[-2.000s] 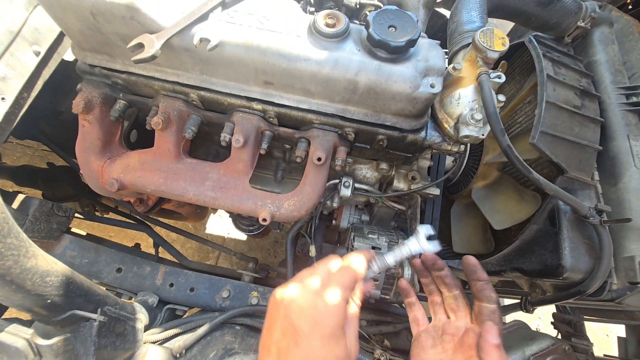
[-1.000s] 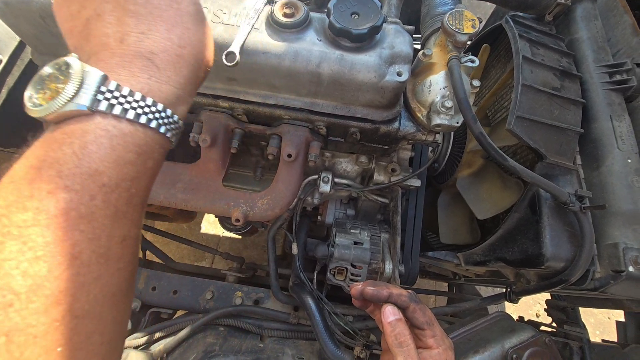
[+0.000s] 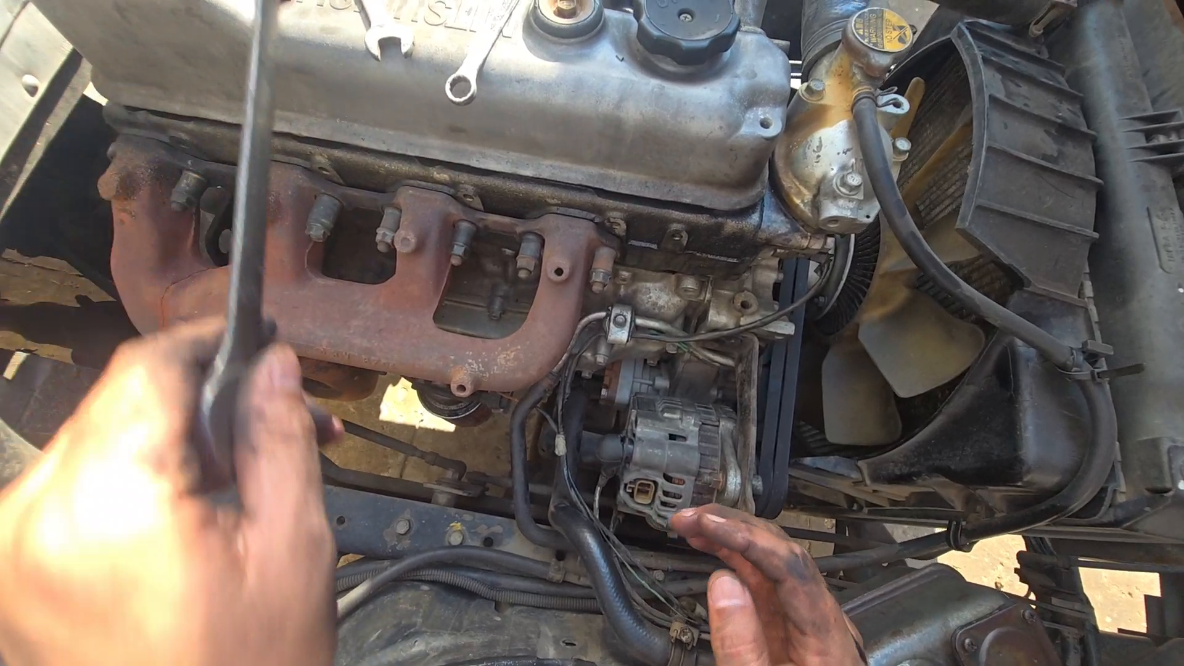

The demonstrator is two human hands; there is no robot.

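Observation:
My left hand (image 3: 185, 499) grips a long dark metal tool (image 3: 248, 185), probably a wrench, held upright in front of the rusty exhaust manifold (image 3: 370, 319). The tool's lower end is hidden in the fingers. My right hand (image 3: 768, 583), its fingertips blackened, holds nothing and sits just below the alternator (image 3: 671, 458); whether it touches the housing I cannot tell. On the metal valve cover (image 3: 324, 102) lie an open-end wrench (image 3: 387, 37) and a ring-end wrench (image 3: 462, 85).
To the right are the radiator fan (image 3: 916, 347), its black shroud (image 3: 1027, 157) and a rubber hose (image 3: 934, 277). Drive belts (image 3: 784, 398) run beside the alternator. A thick black hose (image 3: 597, 555) and thin wires pass below it, over the frame rail (image 3: 416, 527).
My left arm, which reached across the valve cover one second ago, has drawn back and now holds the long dark tool. A second wrench end shows on the cover. My right hand remains near the alternator.

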